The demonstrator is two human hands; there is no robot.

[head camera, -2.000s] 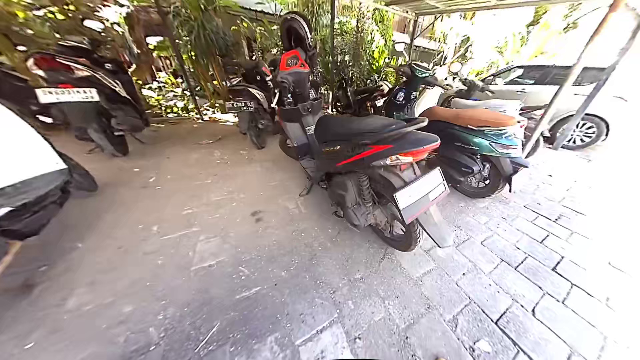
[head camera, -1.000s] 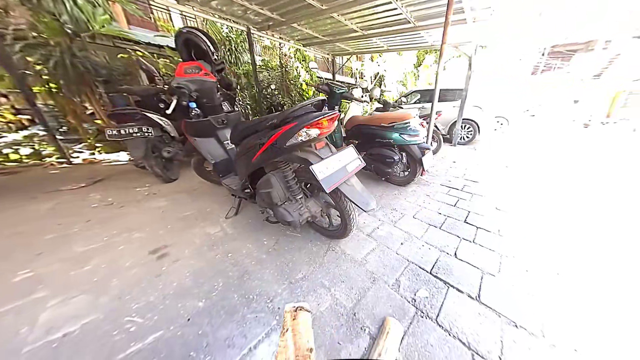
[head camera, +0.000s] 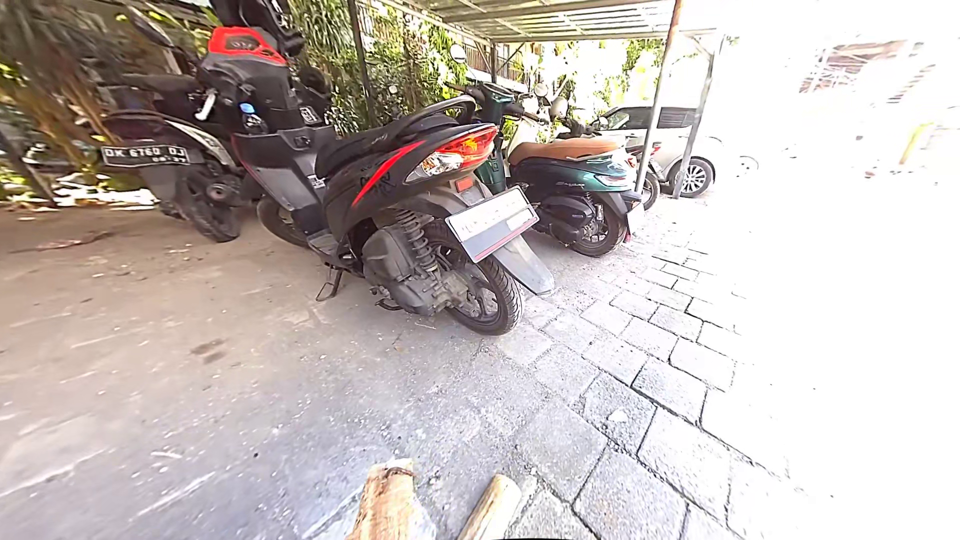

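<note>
Neither my left hand nor my right hand shows in the head view. Two pieces of light wood rise from the bottom edge: a thicker wooden piece (head camera: 385,501) with a rough, darker end, and a rounder wooden pole (head camera: 491,506) just right of it, with a gap between them. Their lower parts are cut off by the frame, so what holds them is hidden. Beyond them a black and red scooter (head camera: 375,172) leans on its side stand, its rear wheel (head camera: 480,292) towards me.
A green scooter with a tan seat (head camera: 559,150) stands behind, near a metal post (head camera: 660,97) of a corrugated roof (head camera: 555,15). A white car (head camera: 675,135) is farther back. Another motorcycle (head camera: 187,165) stands left. Stone pavers (head camera: 637,420) run along the right, in glare.
The two wooden pieces, not seen two seconds ago, are in view at the bottom. The view has swung right, and the white motorcycle parts at the left edge are out of view.
</note>
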